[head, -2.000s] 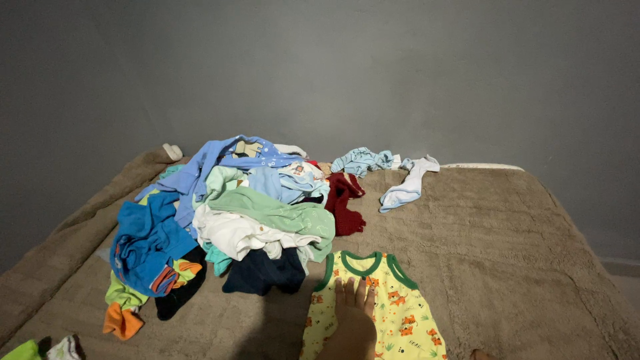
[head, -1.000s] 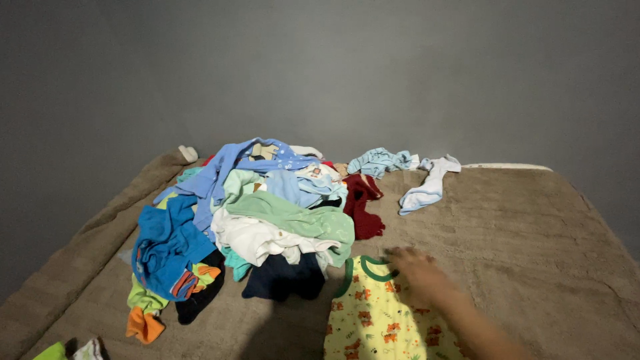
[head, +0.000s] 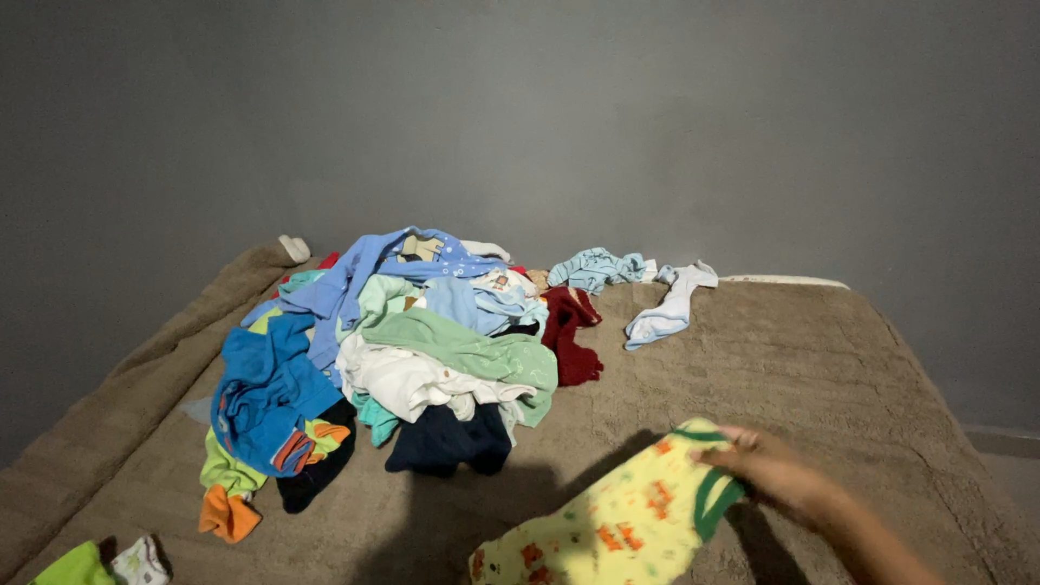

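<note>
My right hand (head: 764,467) comes in from the lower right and pinches the green-trimmed neck edge of a yellow sleeveless baby garment (head: 613,520) with orange animal prints. The garment slants down to the lower left, its top lifted off the brown blanket and its lower end cut off by the frame. Up and left of it lies a heap of small clothes, with a green printed garment (head: 463,341), a white one (head: 398,378), a blue one (head: 272,390) and a navy one (head: 451,439). My left hand is out of view.
A brown plush blanket (head: 780,366) covers the bed up to the grey wall (head: 520,122). Behind the garment lie a dark red knitted piece (head: 573,337), a pale blue garment (head: 670,309) and a patterned blue one (head: 597,268). A lime green cloth (head: 77,566) sits at the lower left.
Two seconds ago my right hand rested on the flat yellow garment. It moved to the garment's right side, and now it grips the neck edge, with the top raised and the cloth slanted.
</note>
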